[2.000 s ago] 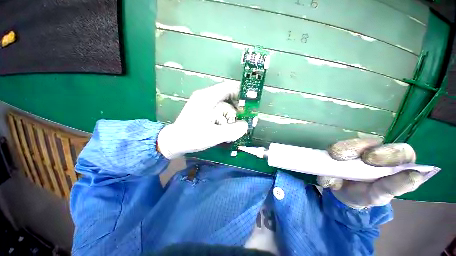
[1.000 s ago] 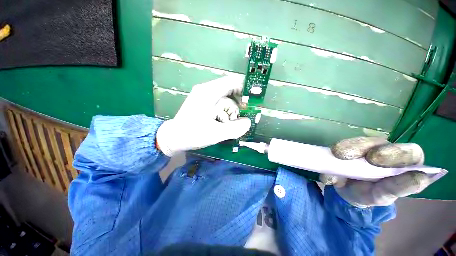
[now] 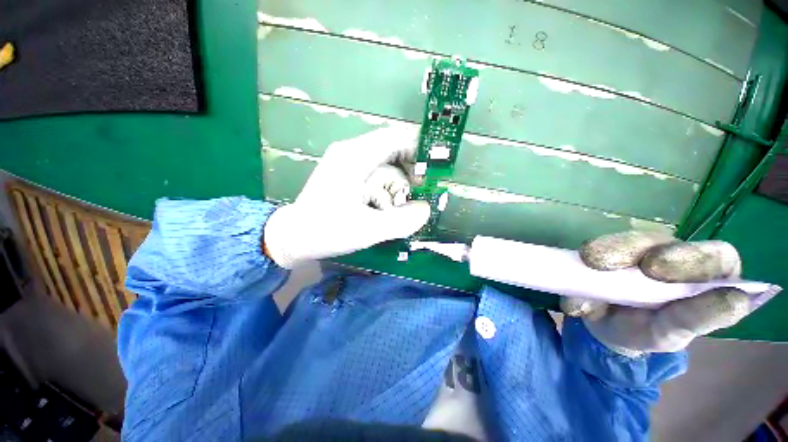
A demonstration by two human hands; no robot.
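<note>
My left hand (image 3: 346, 203), in a white glove, grips a narrow green circuit board (image 3: 447, 121) at its middle, above the pale green plate. The board stands lengthwise away from me, with white and dark parts on it. My right hand (image 3: 661, 289), in a glove with greyed fingertips, holds a white glue tube (image 3: 536, 263) with a flattened tail. The tube's thin white nozzle (image 3: 439, 249) points left at the board's near end, by a small white part (image 3: 403, 256). Whether the tip touches the board cannot be told. My left fingers hide part of the board.
The grooved pale green plate (image 3: 346, 69) bears white residue and the number 18. A black mat (image 3: 95, 56) with a yellow item (image 3: 7, 54) lies at upper left. Thin green strips (image 3: 745, 134) cross at right. A wooden slatted thing (image 3: 65, 250) stands below the bench at left.
The view has shifted slightly, so the plate and mat sit higher and further left. The nozzle stays by the board's near end. Both hands keep their holds.
</note>
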